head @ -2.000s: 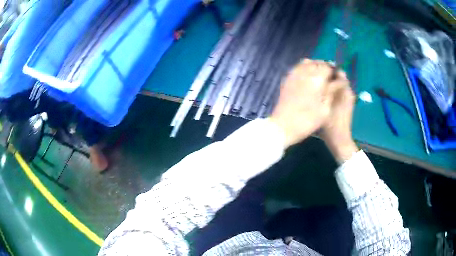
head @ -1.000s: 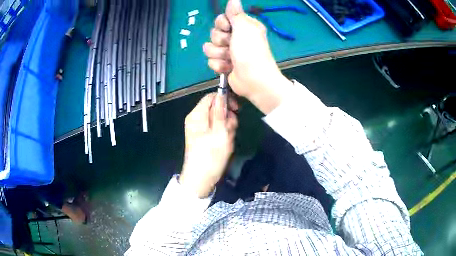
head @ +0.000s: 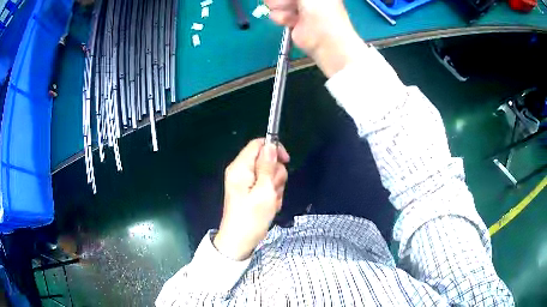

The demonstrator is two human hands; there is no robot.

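Observation:
A slim silver metal tube [head: 280, 90] runs slanted between my hands, over the lap in front of the bench edge. My left hand [head: 252, 195] is closed around its lower end, with a dark band at the fingertips. My right hand [head: 312, 24] is closed around its upper part, cut off by the top edge of the picture; the tube's far end is hidden. Many parallel grey tubes [head: 133, 66] with black bands lie on the bench at the left, their ends overhanging the edge.
A large blue bin [head: 30, 138] stands at the far left. White scraps [head: 196, 39] and a dark short tube [head: 241, 17] lie on the green bench [head: 222, 60]. A blue tray [head: 400, 6], a dark tray [head: 474, 8] and a red tray [head: 522, 5] show at the top right.
My hands, together over the bench at first, are now apart, with more of the tube bare between them. The view has shifted, and the blue-handled pliers are no longer visible.

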